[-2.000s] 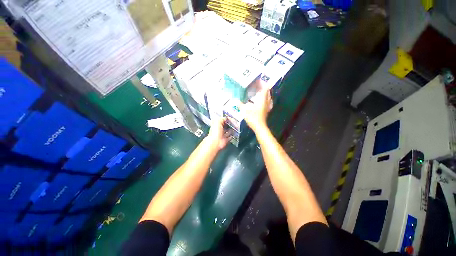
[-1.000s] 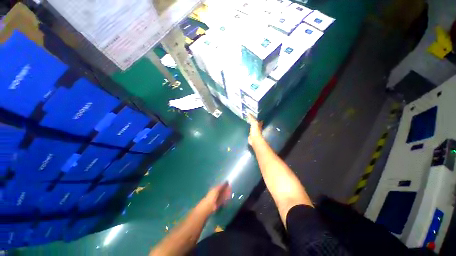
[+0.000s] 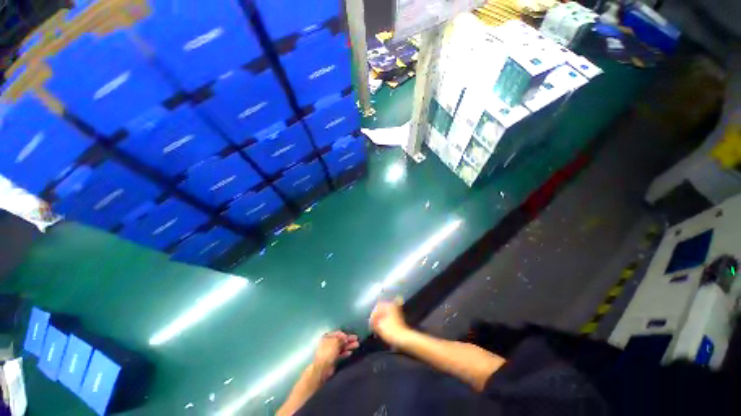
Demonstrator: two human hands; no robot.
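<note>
My left hand (image 3: 335, 348) is at the near edge of the green bench (image 3: 325, 268), fingers partly curled, with nothing visible in it. My right hand (image 3: 387, 319) is just to its right, fingers curled in; it looks closed and empty, though its inner side is hidden. Both hands are close together in front of my body and touch no box. The stack of small white retail boxes (image 3: 479, 134) stands farther off on the bench, with one box (image 3: 515, 79) raised on top.
A wall of blue-black boxes (image 3: 223, 183) stands at the left. Several blue boxes (image 3: 75, 361) lie at lower left. A white upright frame (image 3: 422, 97) stands beside the white stack. A pale machine (image 3: 682, 268) is at right across the grey floor. Small scraps dot the bench.
Both hands have come away from the white box stack and back to my body. The view has turned left, showing more of the blue wall and the blue boxes at lower left.
</note>
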